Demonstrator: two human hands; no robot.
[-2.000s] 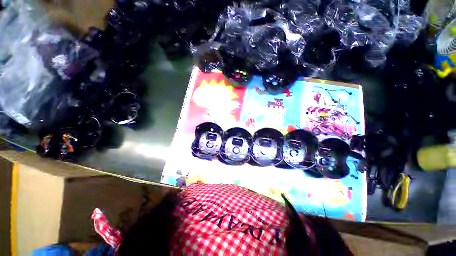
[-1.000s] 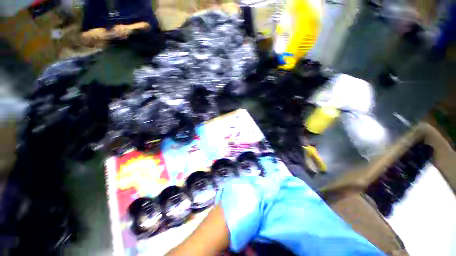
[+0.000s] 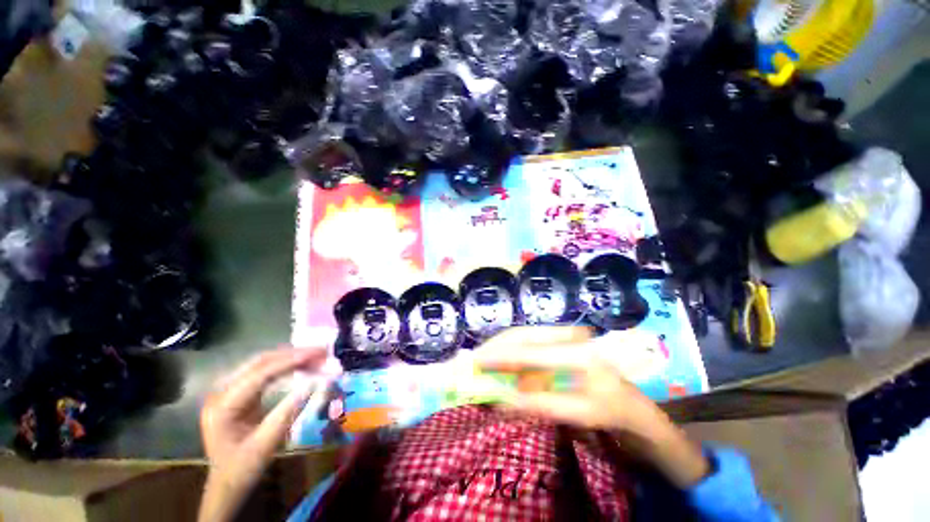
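Note:
Several glossy black round housings (image 3: 489, 303) stand in a touching row on the printed cartoon mat (image 3: 357, 245), their open sides showing silvery discs. My left hand (image 3: 255, 403) is at the mat's front left corner, left of and below the row. Its fingertips are close together; a small pale spot there is too blurred to name. My right hand (image 3: 571, 382) is blurred over the mat's front edge, below the row, with fingers pointing left. I cannot tell if it holds anything.
Bagged black housings (image 3: 438, 102) are heaped behind the mat. Loose black parts (image 3: 153, 133) lie left. Right are yellow-handled pliers (image 3: 757, 314), a pale yellow bottle (image 3: 813, 232), white plastic bags (image 3: 879, 296) and a yellow fan (image 3: 831, 36). Cartons line the front edge.
The view has swung back from the right side. The blue-sleeved arm that crossed the mat has drawn back, and both hands now show in front of the row.

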